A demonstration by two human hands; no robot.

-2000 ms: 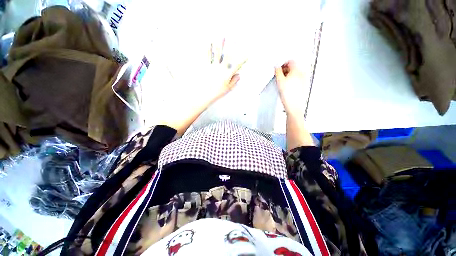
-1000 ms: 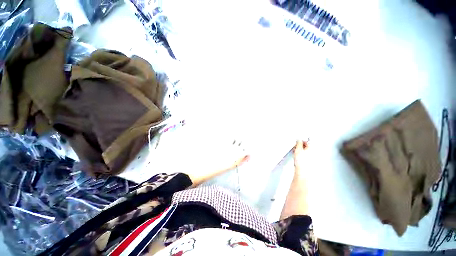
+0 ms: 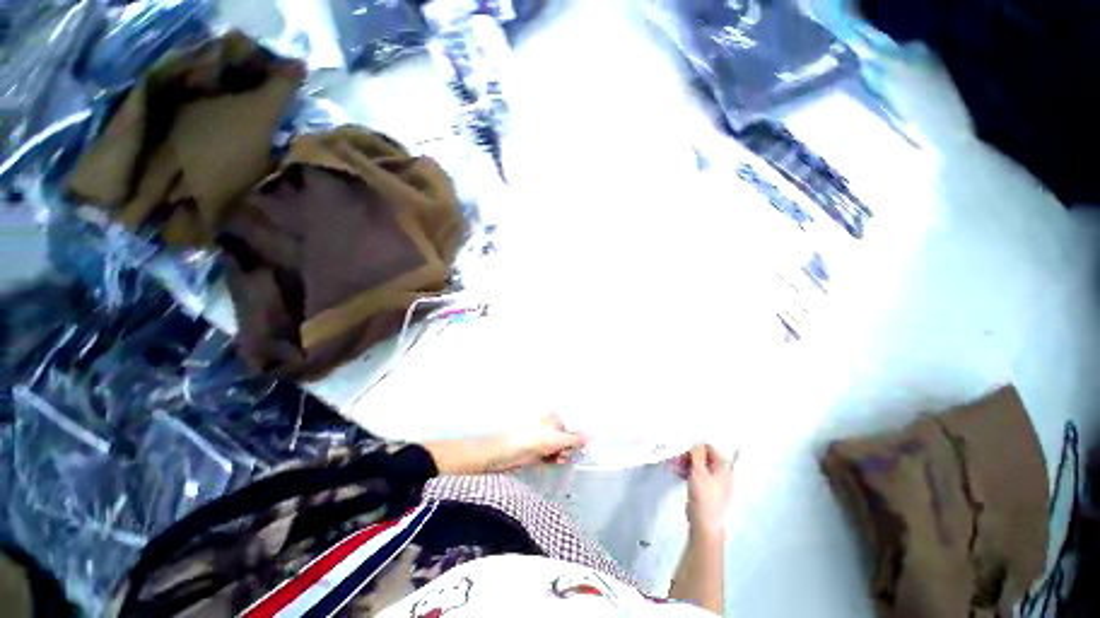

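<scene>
A clear printed bag (image 3: 639, 454) lies on the white table in front of me, its outline mostly lost in glare. My left hand (image 3: 557, 444) pinches its near edge on the left. My right hand (image 3: 707, 468) pinches the same edge on the right. The edge between the hands looks slightly curved. Dark lettering (image 3: 808, 175) shows farther up the glaring white area. A folded brown garment (image 3: 947, 501) lies on the table to the right of my right hand.
Loose brown garments (image 3: 344, 248) lie at the left table edge, with a thin white cord loop (image 3: 410, 316) beside them. Packed garments in shiny bags (image 3: 133, 423) are piled below left. More bagged dark pieces (image 3: 772, 60) lie at the far side. Black hangers (image 3: 1062, 519) are at the right edge.
The view has shifted to show more of the far table. My left hand has gone from lying spread on the glaring surface to pinching the bag's edge. The hands are now nearly level.
</scene>
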